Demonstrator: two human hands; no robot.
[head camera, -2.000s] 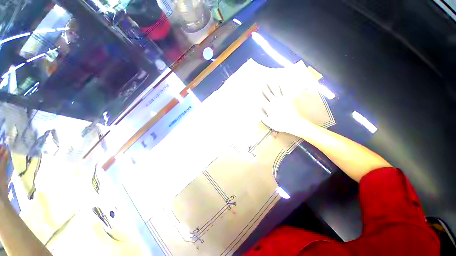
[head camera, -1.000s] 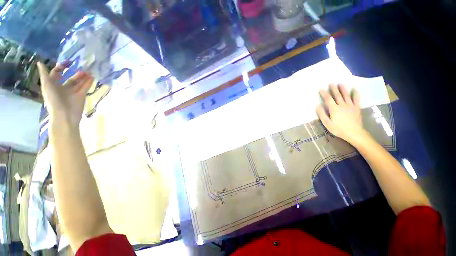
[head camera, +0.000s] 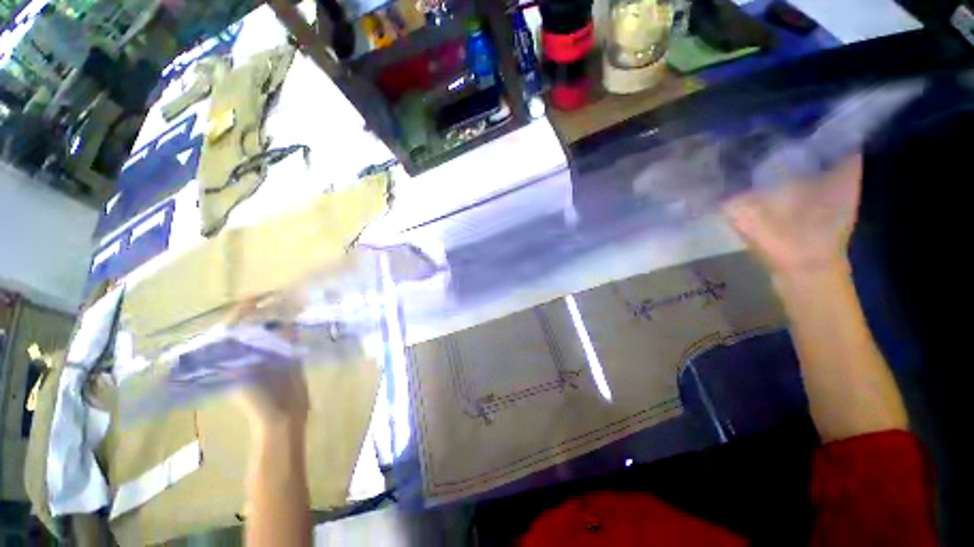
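A khaki panel (head camera: 513, 406) lies flat in the clear template, with dark pocket-shaped outlines over it. A white piece (head camera: 694, 244) lies along its far side, partly hidden by blur and glare. The clear top cover (head camera: 491, 262) is a blurred, tilted sheet above them. My right hand (head camera: 806, 219) grips the cover near its right end, fingers partly hidden behind it. My left hand (head camera: 272, 374) is blurred at the cover's left end, over the khaki stack (head camera: 246, 449), and appears to hold it.
A dark rack (head camera: 422, 160) with small supplies stands beyond the template. A red-and-black bottle (head camera: 567, 53) and a pale tub (head camera: 637, 48) stand beside it. Dark blue pieces (head camera: 150, 187) and more khaki cloth (head camera: 230, 128) lie on the white table at the far left.
The reflective cover, earlier raised at the far side, has come down toward me. My right hand has lifted off the white piece onto the cover. My left hand has moved down and right.
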